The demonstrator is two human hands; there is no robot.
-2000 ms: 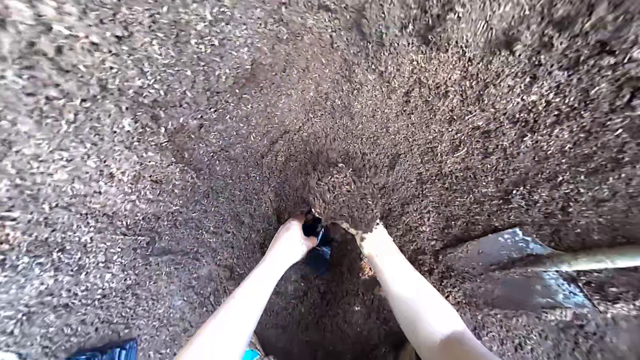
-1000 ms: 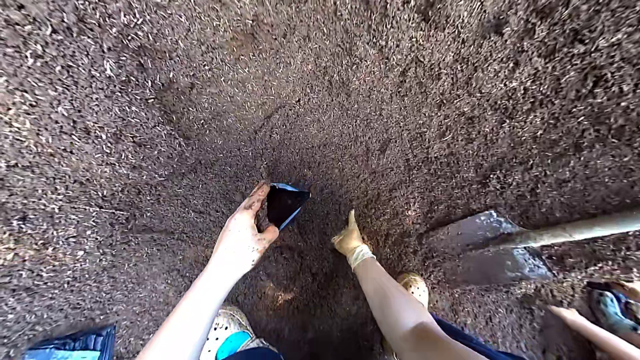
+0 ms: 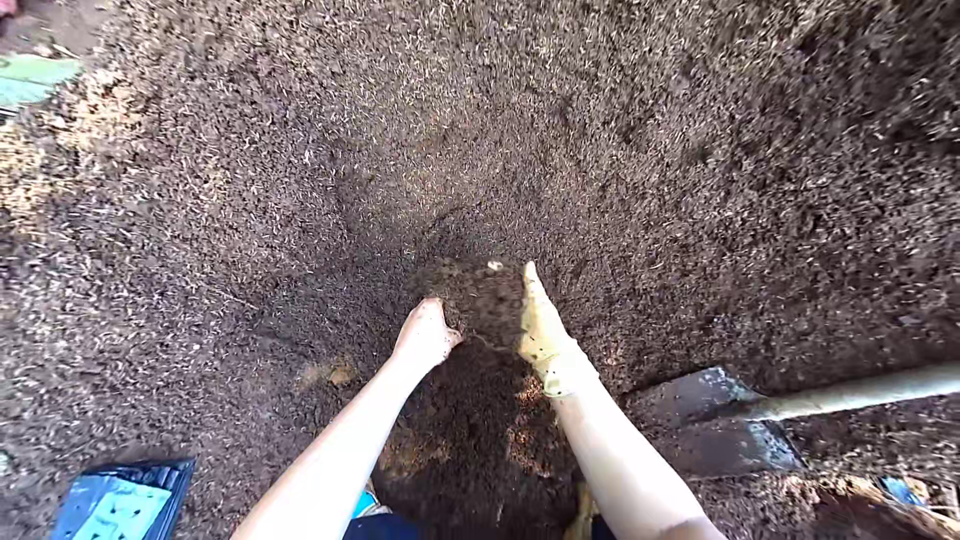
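Note:
My left hand [image 3: 429, 334], bare and bent at the fingers, is low over the dark soil mix [image 3: 480, 187] near the middle. Whether it holds the black plastic bag seen earlier is hidden. My right hand [image 3: 541, 319] wears a pale yellow glove and stands on edge, fingers together and pointing away from me, against a loose heap of soil [image 3: 487, 300] that lies between both hands.
A shovel [image 3: 709, 420] with a pale handle lies at the right. At the lower left is a stack of black plastic bags [image 3: 124, 501]. A green leaf-like piece [image 3: 34, 79] lies at the upper left.
The black bag that my left hand held open a second ago no longer shows. My gloved right hand has moved forward to the soil, and the hands have soil between them.

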